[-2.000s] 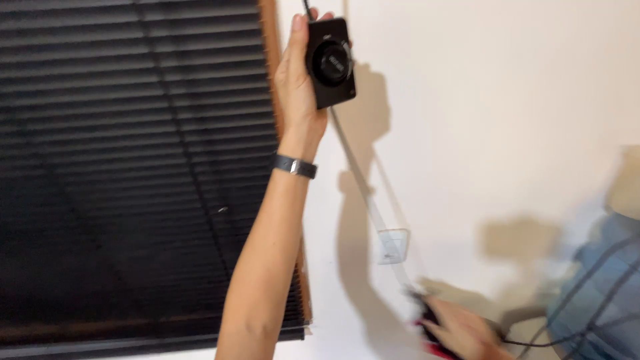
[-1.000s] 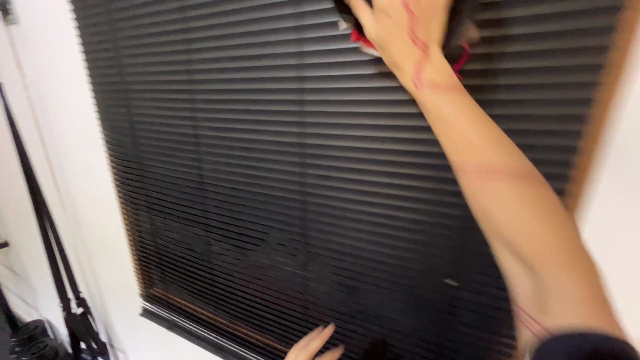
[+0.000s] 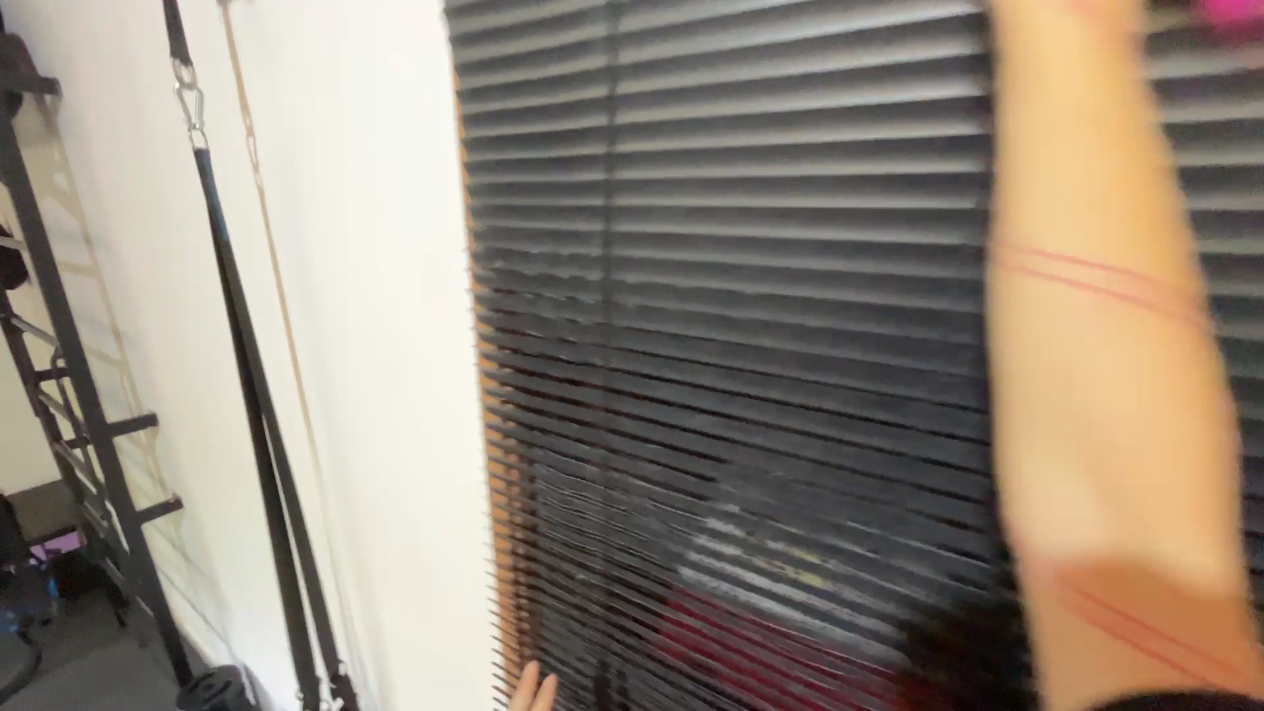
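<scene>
Black slatted window blinds fill the middle and right of the head view. The fingertips of my left hand show at the bottom edge, extended and slightly apart beside the lower left edge of the blinds, with nothing seen in them; the palm is cut off. My bare right forearm reaches up in front of the blinds, blurred, with thin red lines across the skin. The right hand lies beyond the top edge, so its hold is hidden. A blurred magenta thing shows in the top right corner.
Left of the blinds is a white wall. Black straps hang before it from a metal carabiner. Farther left stands a dark metal rack with short side pegs. A dark round object lies at its foot.
The view has swung left, bringing the straps and rack closer to the middle. My right hand, seen a second ago with a dark and red thing at the blinds, is out of view.
</scene>
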